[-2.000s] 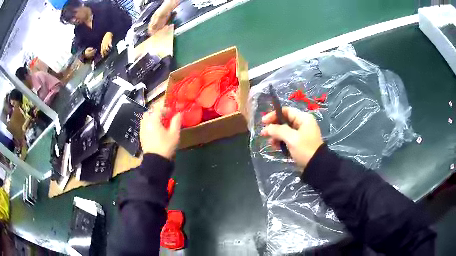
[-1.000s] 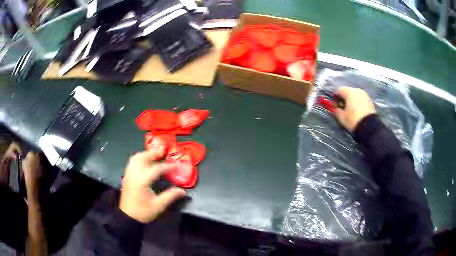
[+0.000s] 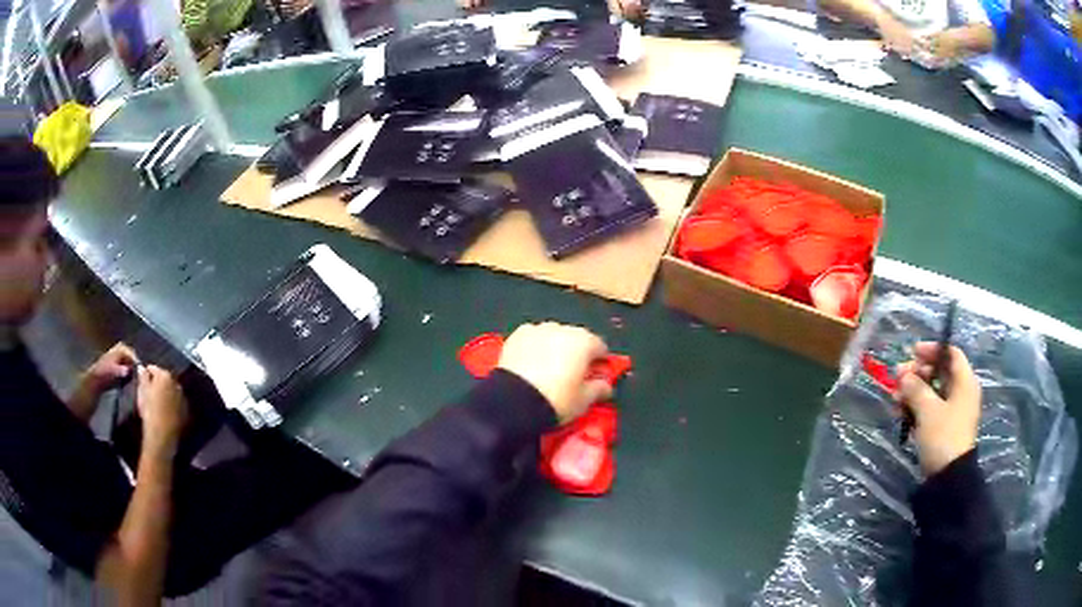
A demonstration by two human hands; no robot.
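Note:
Several red moulded parts point(image 3: 579, 455) lie in a loose group on the green bench. My left hand point(image 3: 553, 370) is over the group with its fingers bent down onto the parts; whether it grips one is hidden. My right hand point(image 3: 943, 409) holds a slim dark trimming tool point(image 3: 948, 323) upright, above the clear plastic bag point(image 3: 819, 522). Red scrap point(image 3: 879, 372) shows beside the right fingers. An open carton point(image 3: 750, 320), heaped with the same red parts, stands between and beyond my hands.
Black printed packs point(image 3: 581, 190) lie piled on a flattened cardboard sheet point(image 3: 617, 267) beyond my left hand. A separate stack of black packs point(image 3: 291, 326) is near the bench edge. A person point(image 3: 71, 451) sits at the left. Other people's arms show across the bench.
The view has turned left. My left hand has moved from the near side of the red group onto its top. My right hand still holds the tool over the plastic.

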